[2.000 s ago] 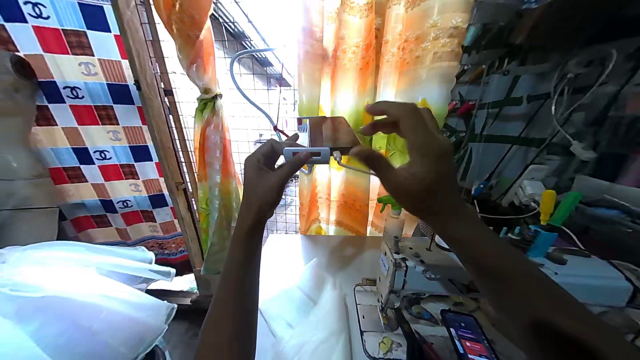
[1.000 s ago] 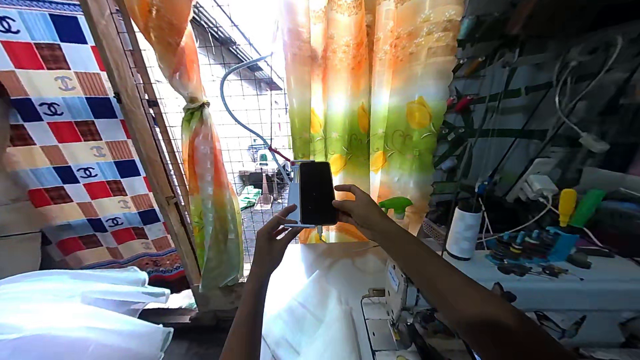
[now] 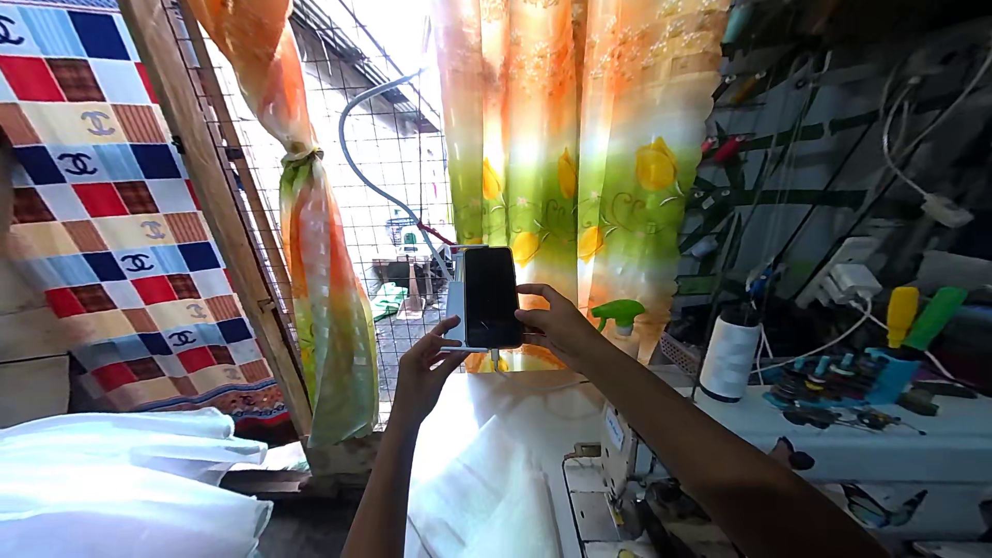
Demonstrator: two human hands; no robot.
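A black smartphone (image 3: 491, 298) stands upright against a pale phone holder (image 3: 456, 310) in front of the window mesh. My right hand (image 3: 559, 324) grips the phone's right edge between thumb and fingers. With thumb and fingers apart, my left hand (image 3: 428, 358) holds the lower left corner of the holder. A grey gooseneck arm (image 3: 358, 159) curves from the top of the window down to the holder. From the phone's lower edge hangs a white cable (image 3: 496, 358). Below both hands, sheer white fabric (image 3: 484, 496) lies on a white table.
A sewing machine (image 3: 620, 457) stands at the lower right, with a white thread cone (image 3: 730, 355), a green spray bottle head (image 3: 618, 312) and bobbins (image 3: 825, 372) around it. Orange and green curtains (image 3: 643, 209) hang behind. More white fabric (image 3: 116, 480) is at the left.
The phone has turned from lying nearly edge-on at two seconds ago to standing upright with its dark face showing. My right hand has come down to its right edge. The view has shifted.
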